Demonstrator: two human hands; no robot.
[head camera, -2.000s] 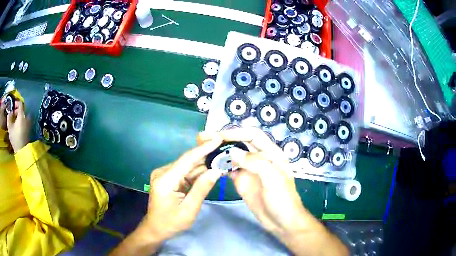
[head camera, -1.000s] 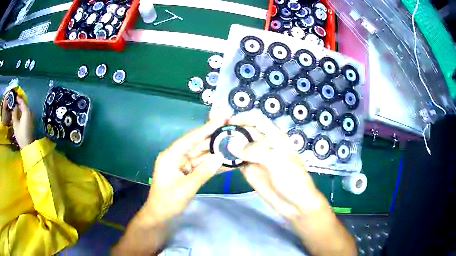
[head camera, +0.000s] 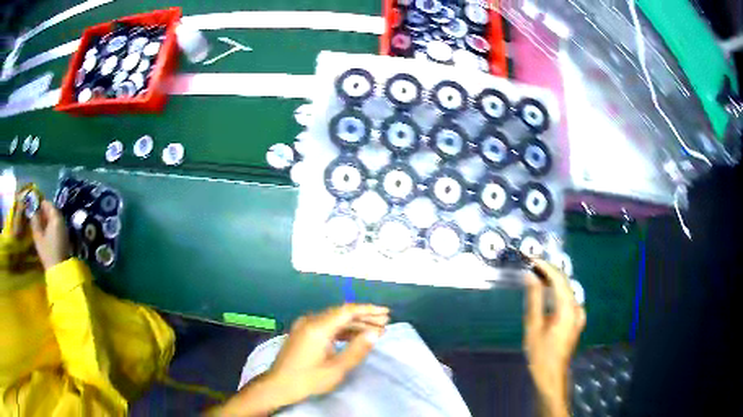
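A pale tray (head camera: 308, 244) with rows of black-rimmed discs (head camera: 447, 189) lies in front of me. Its front row shows three pale round places at the left and black-rimmed discs at the right. My right hand (head camera: 551, 313) is at the tray's front right corner, with a dark, blurred disc (head camera: 513, 259) at its fingertips; whether the disc touches the tray is unclear. My left hand (head camera: 330, 346) is low in front of the tray, above my lap, empty, with loosely curved fingers and the thumb apart.
Red bins of discs stand at the far left (head camera: 122, 107) and behind the tray (head camera: 497, 49). Loose discs (head camera: 173, 153) lie on the green surface. A person in yellow (head camera: 73, 309) is at left beside a clear tub (head camera: 94, 220). A pink-sided case (head camera: 538, 49) and plastic are at right.
My hands have parted from the disc they held together. My right hand has moved right to the tray corner; my left hand has moved down. The view has shifted.
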